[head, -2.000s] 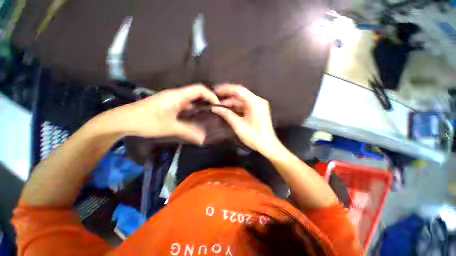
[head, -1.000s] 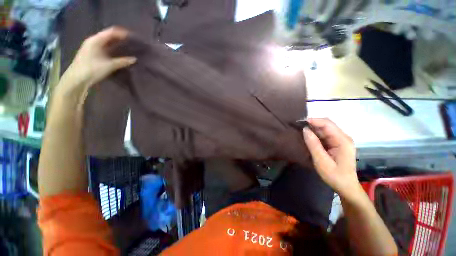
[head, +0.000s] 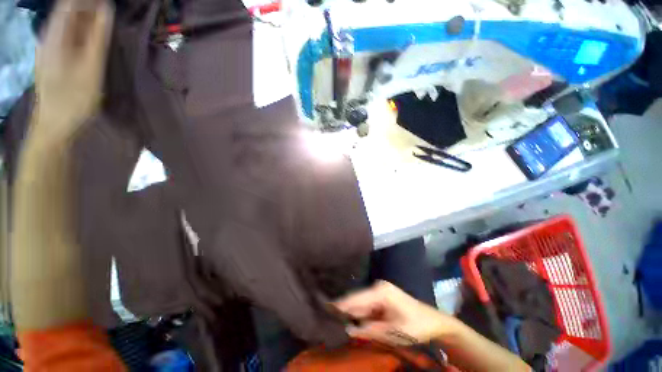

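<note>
Dark brown fabric panels (head: 268,189) cover the left and middle of the white table and hang over its front edge. My right hand (head: 388,312) is low at the centre, its fingers closed on the end of a long folded part of the fabric near my lap. My left hand (head: 76,51) is at the upper left, blurred and over the fabric; its fingers are cut off or too blurred to tell their hold. The sewing machine (head: 464,51) stands behind, its lamp shining on the fabric by the needle area.
Black snips (head: 443,158) lie right of the needle, before a small black fabric piece (head: 432,120). A smartphone (head: 543,145) lies at the right table end. A red plastic basket (head: 591,305) holding brown pieces stands below the table's right side.
The view has swung right, showing the whole machine and phone. My right hand has moved down toward my lap with the fabric end; my left hand has moved up and left. The fabric stretches between these areas.
</note>
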